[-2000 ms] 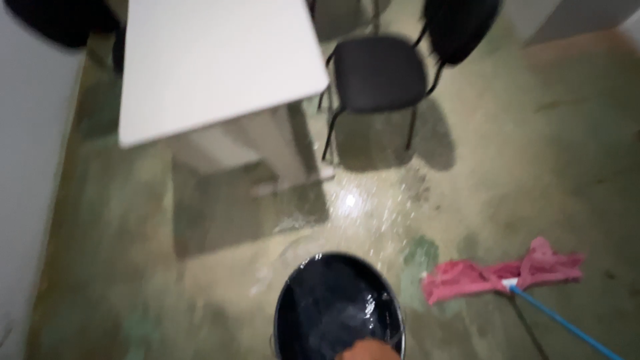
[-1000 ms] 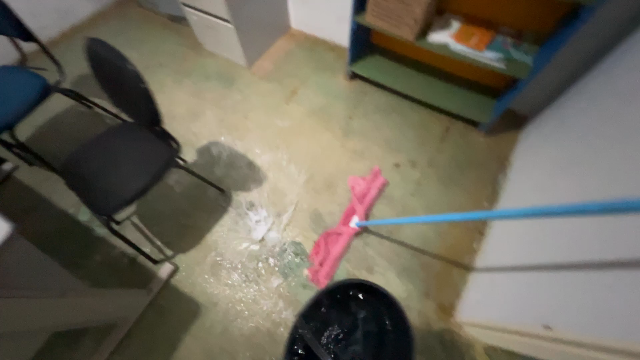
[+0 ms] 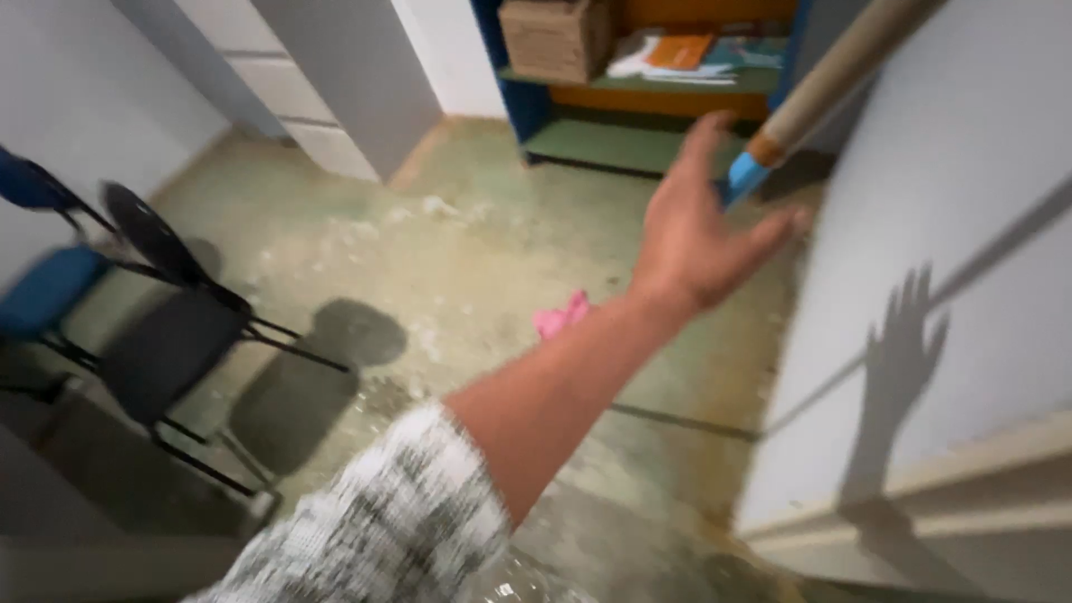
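Note:
My left hand (image 3: 691, 226) reaches up and to the right, fingers spread, holding nothing; its arm wears a grey-and-white patterned sleeve. Close by the fingers is the pole (image 3: 837, 79) of a floor mop or squeegee, beige at its upper part and blue (image 3: 744, 177) lower down. Whether hand and pole touch cannot be told. A bit of pink cloth (image 3: 563, 316) shows on the floor beyond my forearm, which hides the rest. My right hand is out of view. Wet glints lie on the floor (image 3: 377, 260).
At left stand a black chair (image 3: 167, 352) and a blue chair (image 3: 50, 293). A drawer cabinet (image 3: 310, 100) stands at the back beside a shelf unit (image 3: 536, 134) with a cardboard box (image 3: 553, 38) and papers (image 3: 678, 59). A white wall (image 3: 946, 209) bounds the right side.
The view has swung from the table to the shelf and right wall. The black bucket has left the view. My left arm has come into view, stretched toward the pole.

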